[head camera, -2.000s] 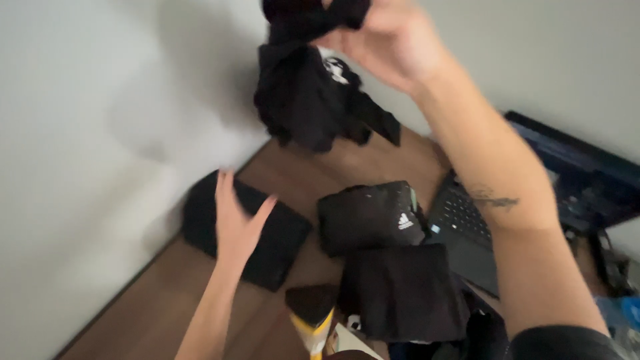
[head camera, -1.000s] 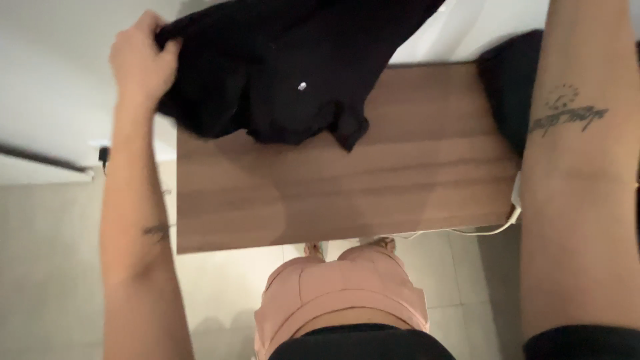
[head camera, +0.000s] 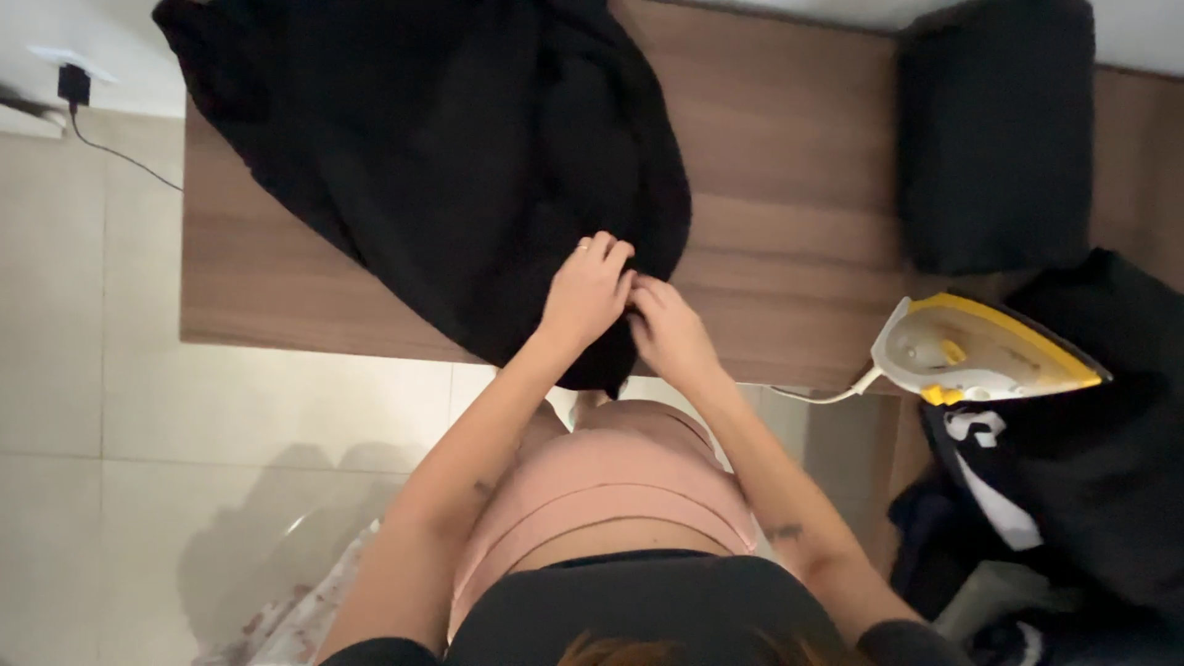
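Observation:
A large black cloth garment (head camera: 444, 139) lies spread over the left part of the wooden table (head camera: 786, 185), its lower end hanging past the front edge. Near that end, my left hand (head camera: 589, 289) and my right hand (head camera: 668, 324) are close together, fingertips gripping the black fabric. What the fingers pinch is partly hidden. At the table's back right lies a folded black cloth bundle (head camera: 994, 139). A yellow and white clothes iron (head camera: 985, 351) rests on its side in front of it, beside and partly over dark clothes (head camera: 1110, 444).
The iron's white cord (head camera: 814, 398) runs by the table's front edge. A black plug (head camera: 74, 85) sits in the wall at left, its thin cable reaching the table. Patterned pale cloth (head camera: 310, 601) shows at lower left, by the tiled floor (head camera: 213, 407).
The black garment, held raised in the earlier frames, now lies on the table. My hands have come together at its near end. The view has swung strongly since the first frame.

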